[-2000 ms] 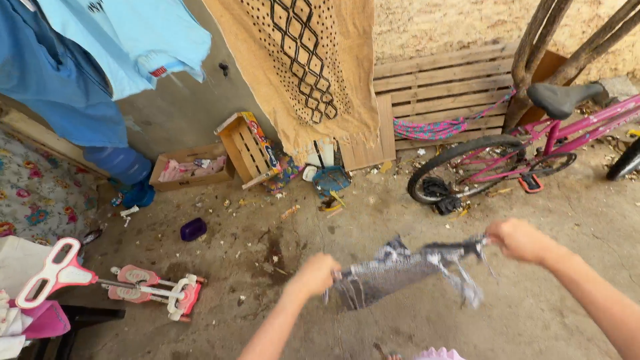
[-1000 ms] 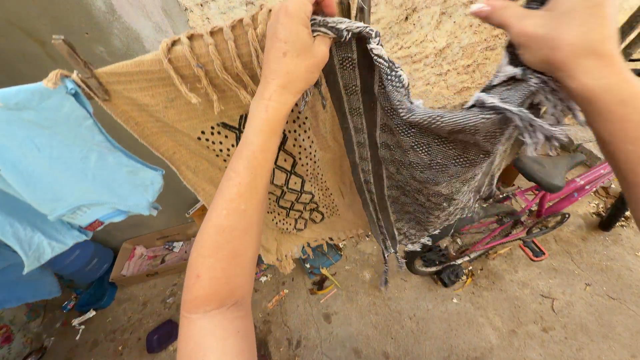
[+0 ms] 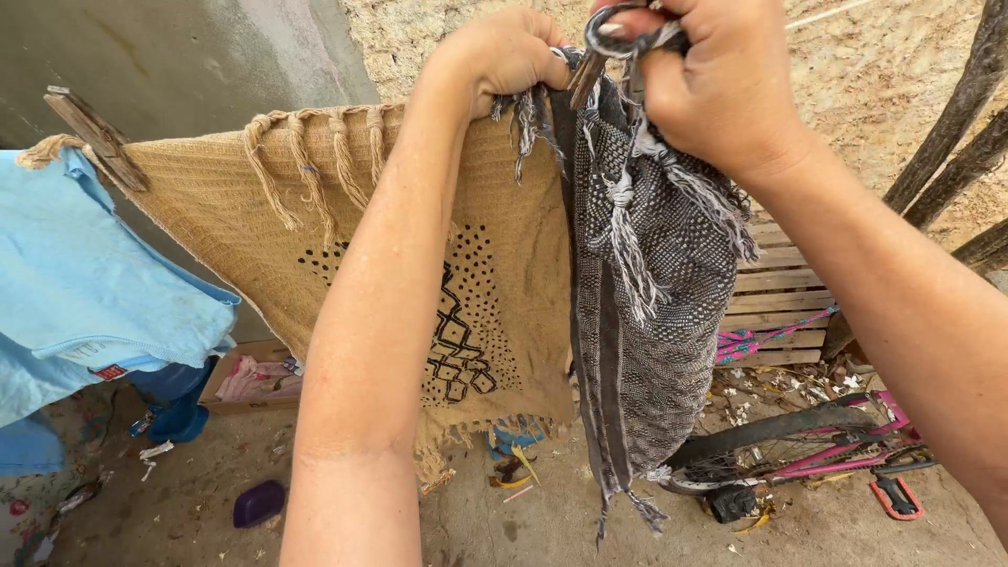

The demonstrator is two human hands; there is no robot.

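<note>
A black-and-white woven cloth (image 3: 661,315) with knotted fringes hangs from the line at upper centre, beside a tan fringed cloth (image 3: 504,315) with a black dot and diamond pattern. My left hand (image 3: 512,59) grips the dark cloth's top corner where it meets the tan one. Close on its right, my right hand (image 3: 709,87) pinches the fringed edge, looped near a wooden clothespin (image 3: 587,79). Whether its fingers also hold the pin is hard to tell. Another wooden clothespin (image 3: 98,138) clips the tan cloth's left corner.
A light blue garment (image 3: 102,276) hangs at left. Below are a cardboard box (image 3: 252,378), a purple plastic container (image 3: 259,504) and a pink bicycle (image 3: 827,465). A slatted wooden pallet (image 3: 776,291) leans behind, with tree trunks (image 3: 953,118) at right.
The dark cloth, held low between my hands two seconds ago, now hangs at the line beside the tan cloth. My right hand has moved left, close to my left hand.
</note>
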